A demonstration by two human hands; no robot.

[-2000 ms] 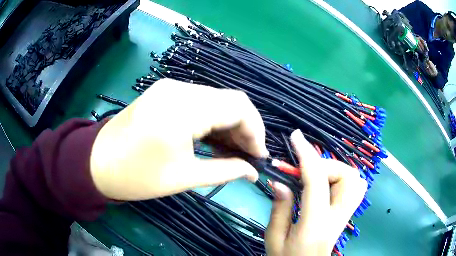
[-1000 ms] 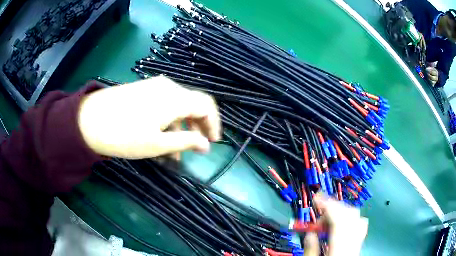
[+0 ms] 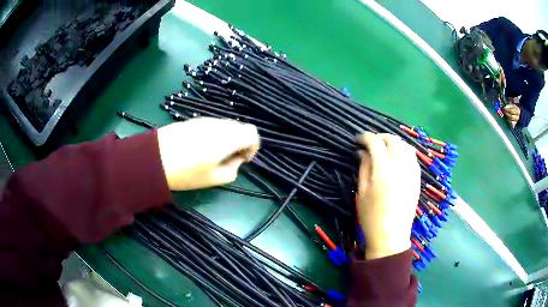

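A large pile of black cables (image 3: 300,96) fans across the bench, with plain ends at upper left and red wires with blue terminal ends (image 3: 441,168) at right. My left hand (image 3: 210,150) is over the pile's left part, thumb and fingertips close together; whether it holds anything is hidden. My right hand (image 3: 387,186) is palm down over the pile near the red wires, fingers bent onto the cables; its grip is hidden. A smaller cable pile (image 3: 210,258) lies nearer me, partly under my left sleeve. A stray cable (image 3: 279,207) lies crosswise between the piles.
A black bin (image 3: 90,78) holding small black sleeves (image 3: 36,90) stands at upper left. A pale strip (image 3: 493,240) runs along the green bench. A person in dark clothing (image 3: 511,54) handles cables at upper right. A white object (image 3: 90,291) is at the lower left.
My right hand has moved up from the lower right onto the large pile. My left hand has moved slightly across the pile. Earlier, both hands were together at a cable's red wire end.
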